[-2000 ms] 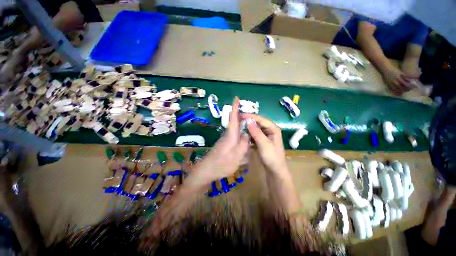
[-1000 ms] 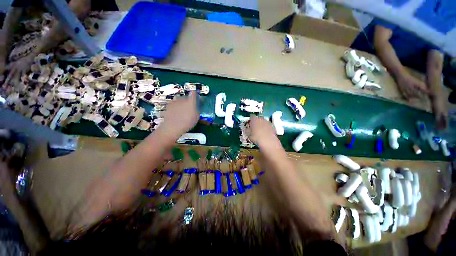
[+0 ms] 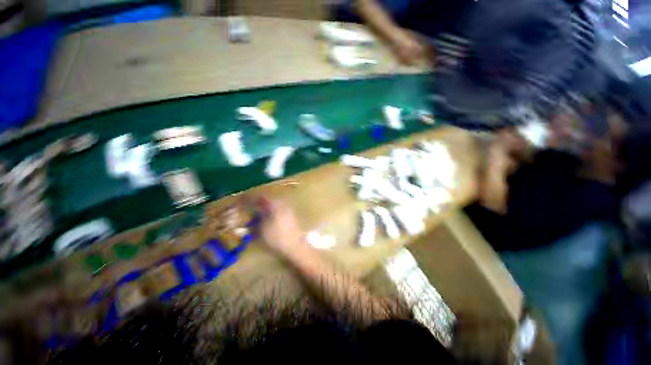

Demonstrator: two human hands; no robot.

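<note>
The head view is blurred. My right hand (image 3: 282, 224) is over the bench at the right end of the row of blue battery-and-board assemblies (image 3: 187, 271). Its fingertips are near the last blue piece; whether they grip it cannot be told. A white housing (image 3: 321, 239) lies on the bench just right of the hand. My left hand is not in view. Several white housings, such as one with blue showing (image 3: 315, 127), lie on the green conveyor belt (image 3: 221, 180).
A heap of white housings (image 3: 403, 178) lies to the right, with a carton (image 3: 467, 260) holding white shells below it. Tan subassemblies (image 3: 25, 207) are piled at left. A blue tray (image 3: 25, 71) is far left. People sit at right and across the belt.
The view has swung to the right and blurred. My left hand has left the picture. My right hand has moved off the belt to the bench by the battery row.
</note>
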